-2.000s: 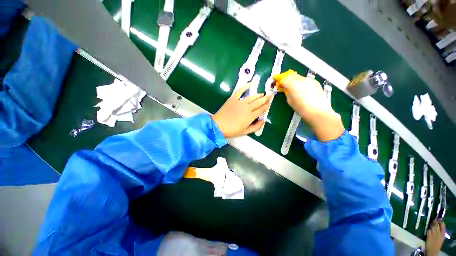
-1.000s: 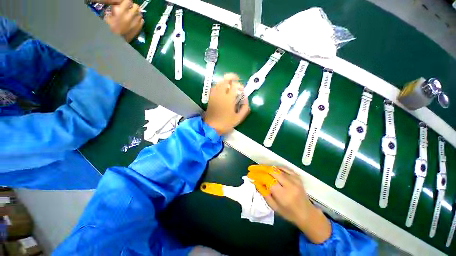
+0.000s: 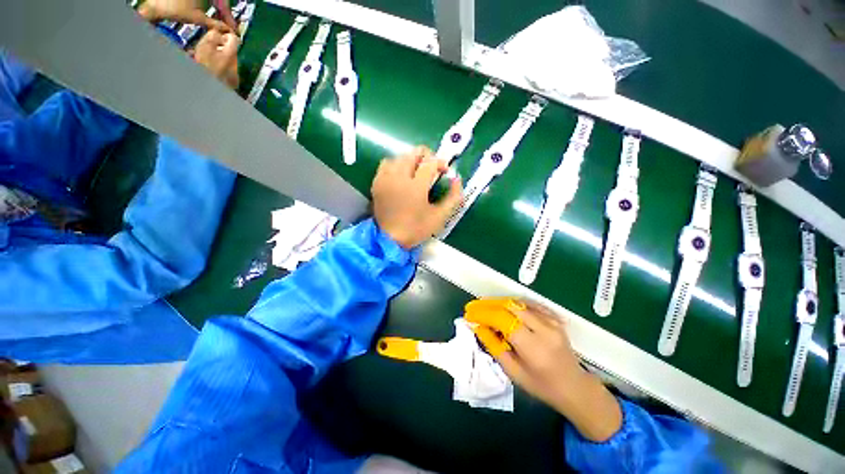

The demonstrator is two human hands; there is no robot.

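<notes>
White smartwatches lie spaced along the green conveyor belt (image 3: pixel 519 213). A watch (image 3: pixel 460 130) and the one beside it (image 3: pixel 497 157) show dark round dots on their cases. My left hand (image 3: pixel 412 199) is over the belt's near edge, at the lower ends of these two; its curled fingers hide whether it grips anything. My right hand (image 3: pixel 542 356), orange at its thumb and fingertips, is low over the near bench beside a crumpled white wipe (image 3: pixel 482 375); its grip is unclear. An orange-handled scraper (image 3: pixel 400 349) lies there, its other end under white cloth.
A grey frame post (image 3: pixel 185 102) crosses the upper left. A neighbouring worker's sleeve (image 3: pixel 171 213) and hand (image 3: pixel 218 56) are at the left. White wipes (image 3: pixel 301 236) lie on the near bench. Beyond the belt are a bag of wipes (image 3: pixel 565 56) and a solvent bottle (image 3: pixel 769 157).
My right hand has come down from the belt to the near bench. My left hand has moved left along the belt. Over the last second the watches have shifted right; both hands barely moved.
</notes>
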